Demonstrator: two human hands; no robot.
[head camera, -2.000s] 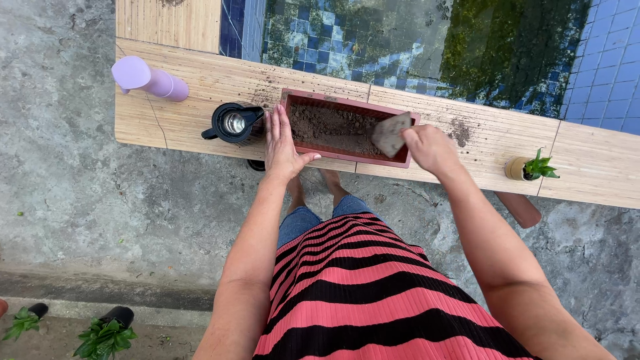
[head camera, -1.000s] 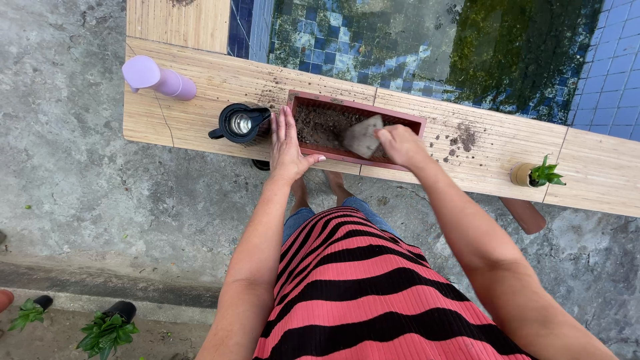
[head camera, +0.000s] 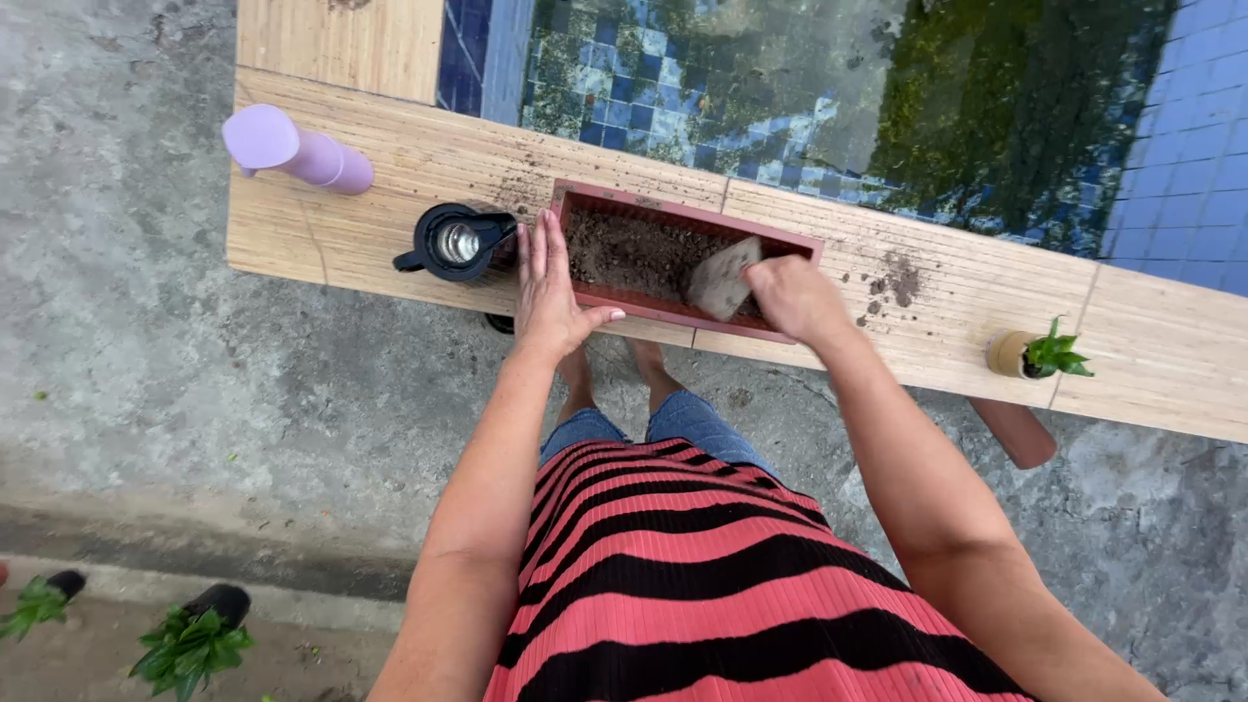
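A long reddish-brown planter box with dark soil in it sits on the wooden ledge. My left hand lies flat against its left end, fingers extended, thumb over the near rim. In my right hand, at the box's right part, is a flat grey trowel-like blade, tilted over the soil; its handle is hidden by my fingers. Just left of my left hand stands a black jug with an open top.
A lilac bottle is at the ledge's left end. A small potted plant stands to the right, past spilled soil. Behind the wooden ledge lies a tiled pool of water. More potted plants are at lower left on the ground.
With the blade, my right hand moved left along the box, then back toward its right end. My left hand has stayed at the left end.
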